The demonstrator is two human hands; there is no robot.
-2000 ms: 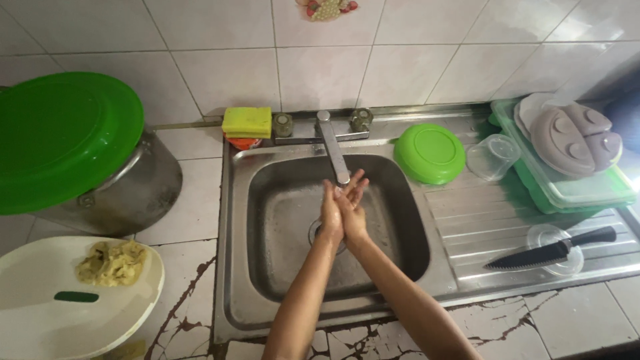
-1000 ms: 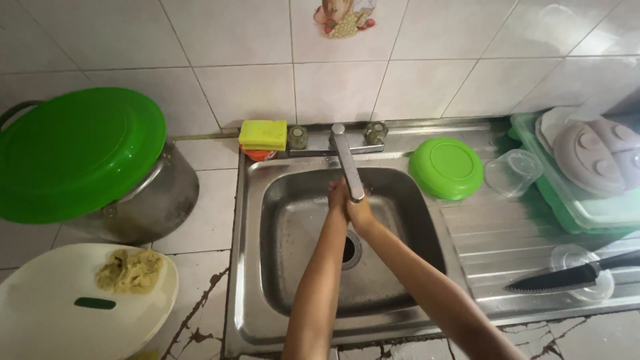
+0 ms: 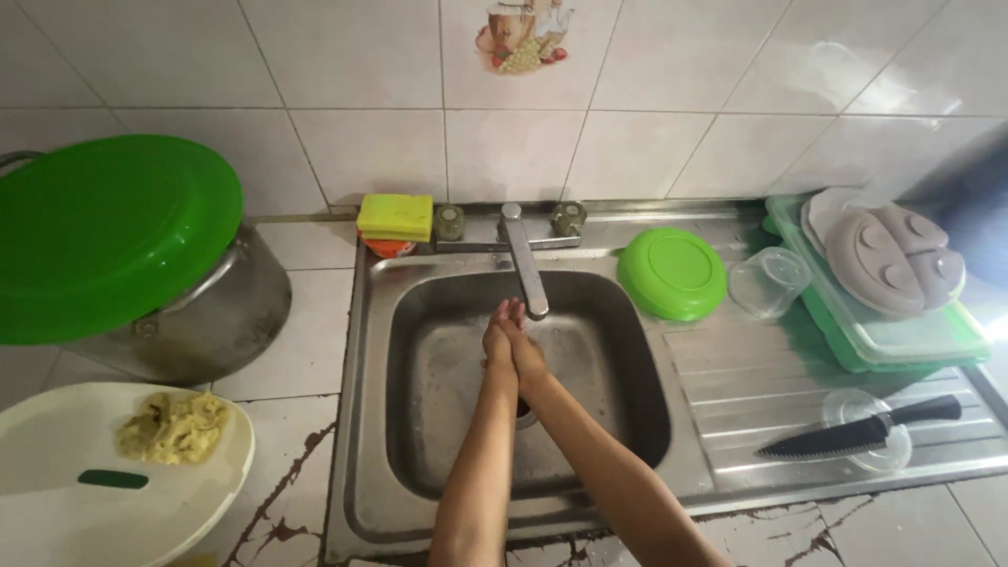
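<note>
My left hand (image 3: 498, 342) and my right hand (image 3: 524, 350) are pressed together over the stainless steel sink basin (image 3: 630, 394), just below and left of the end of the faucet spout (image 3: 525, 264). The palms touch and the fingers point toward the wall; no object shows in either hand. Whether water is running I cannot tell. Part of the drain (image 3: 525, 417) shows between my wrists. Behind the basin are two faucet knobs, with a yellow sponge (image 3: 395, 217) beside the left one, on top of an orange item (image 3: 386, 246).
Left stand a metal pot (image 3: 228, 315) under a green plastic basin (image 3: 118, 228), and a white board (image 3: 47, 425) bearing yellowish mash (image 3: 175, 427). On the drainboard are a green bowl (image 3: 672, 274), a clear cup (image 3: 769, 282), a black knife (image 3: 862, 429) over a clear lid, and stacked dishes (image 3: 890, 256).
Two seconds ago my hands were together by the spout's end. One second ago they were partly hidden beneath the spout; now they show together, left of its tip.
</note>
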